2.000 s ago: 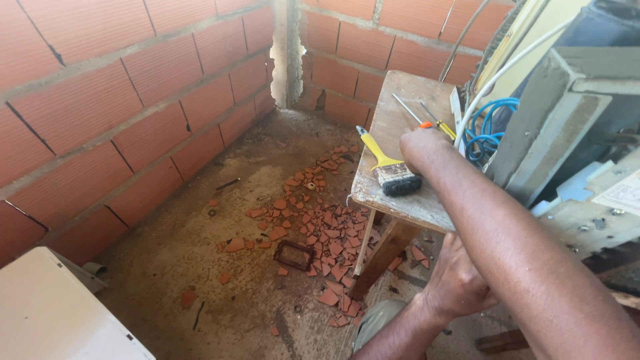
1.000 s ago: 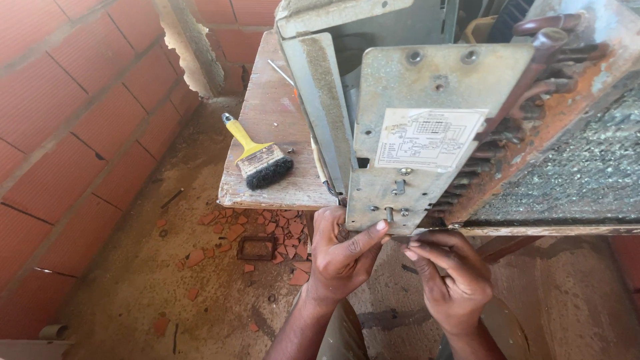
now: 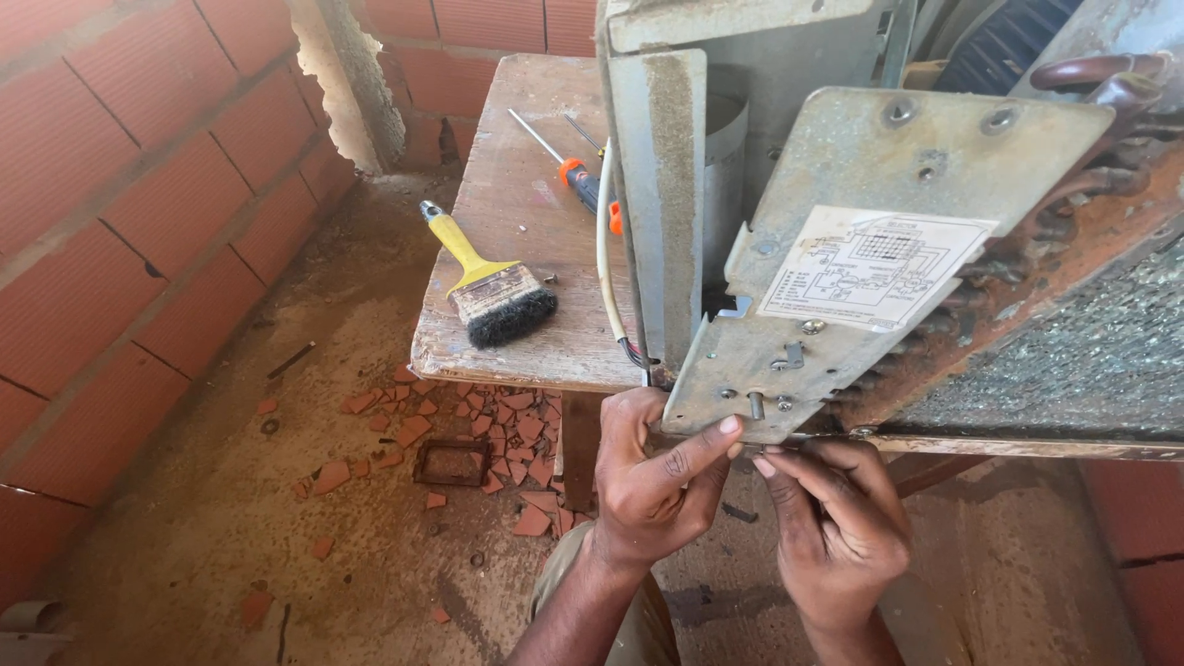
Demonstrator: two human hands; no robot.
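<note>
A metal control panel [image 3: 740, 370] with a wiring-diagram label stands tilted at the front of an opened air conditioner, beside its finned coil [image 3: 1064, 370]. My left hand [image 3: 652, 472] holds the panel's lower edge, its index finger stretched along that edge. Close by on the right, my right hand [image 3: 837, 527] has thumb and fingertips pinched together just under the panel's bottom corner; whether something small is between them cannot be told. A white cable [image 3: 606, 250] ends in thin wires left of the panel. A yellow-handled paintbrush [image 3: 490, 287] and an orange and grey screwdriver [image 3: 575, 176] lie on the wooden table.
The wooden tabletop [image 3: 546, 365] carries the unit, a small screw [image 3: 551, 278] and a second tool partly behind the casing. Broken red tile pieces [image 3: 518, 430] and a rusty rectangular frame [image 3: 451, 462] lie on the floor below. A hollow-brick wall [image 3: 120, 213] runs along the left.
Two seconds ago one hand was at the tools on the table and the other below its edge; now both are at the panel's lower edge. The view has shifted toward the unit.
</note>
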